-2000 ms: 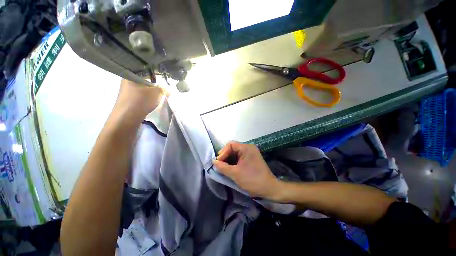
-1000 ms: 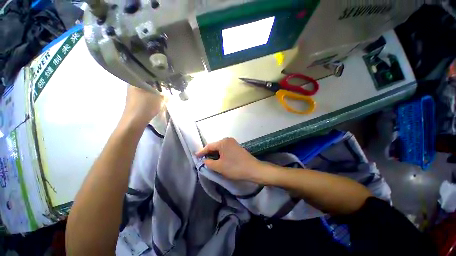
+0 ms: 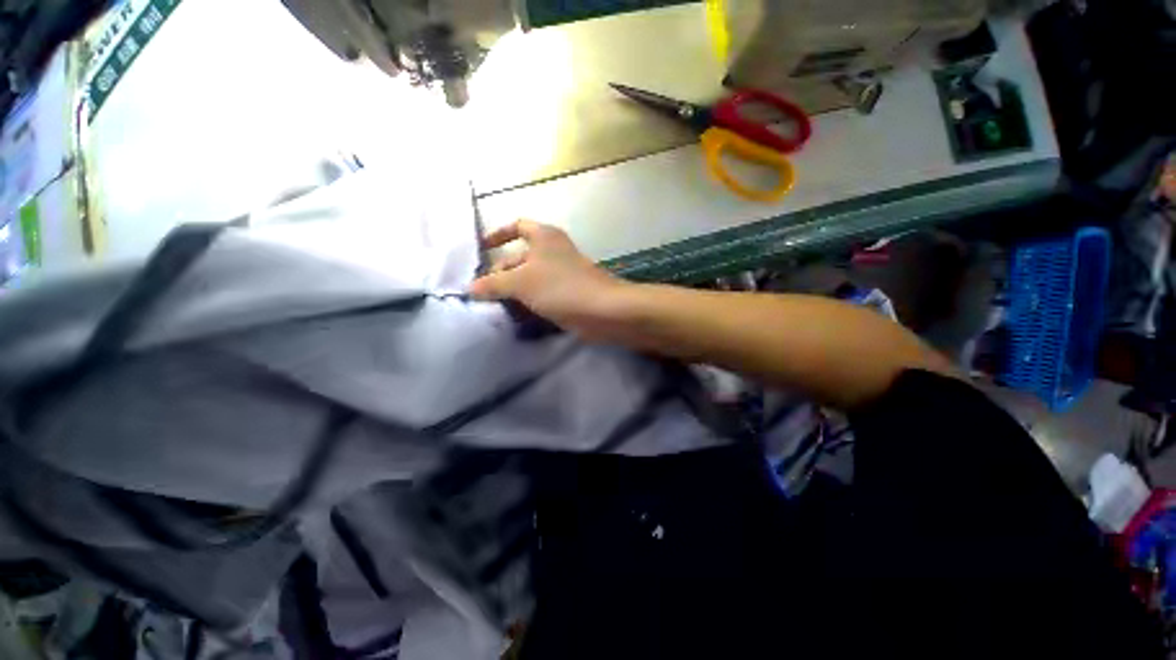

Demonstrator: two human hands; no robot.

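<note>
A large light grey garment (image 3: 258, 348) with dark seam lines spreads from the machine table's front edge to the left and down over my lap; its left part is blurred. My right hand (image 3: 535, 277) pinches the garment's edge between thumb and fingers at the table's front edge. My left hand is not visible. The sewing machine head (image 3: 413, 39) stands above, cut off by the top edge, and the cloth lies clear of its presser foot (image 3: 454, 88), which is in lamp glare.
Scissors with one red and one orange handle (image 3: 748, 168) lie on the white table top (image 3: 580, 226), right of the needle area. A dark green recess (image 3: 987, 116) is at the table's right end. A blue slotted basket (image 3: 1058, 316) stands on the floor at right.
The garment has come away from the needle and been spread to the left. My left hand has left the needle area and is out of sight. My right hand still pinches the edge. The view has tilted down.
</note>
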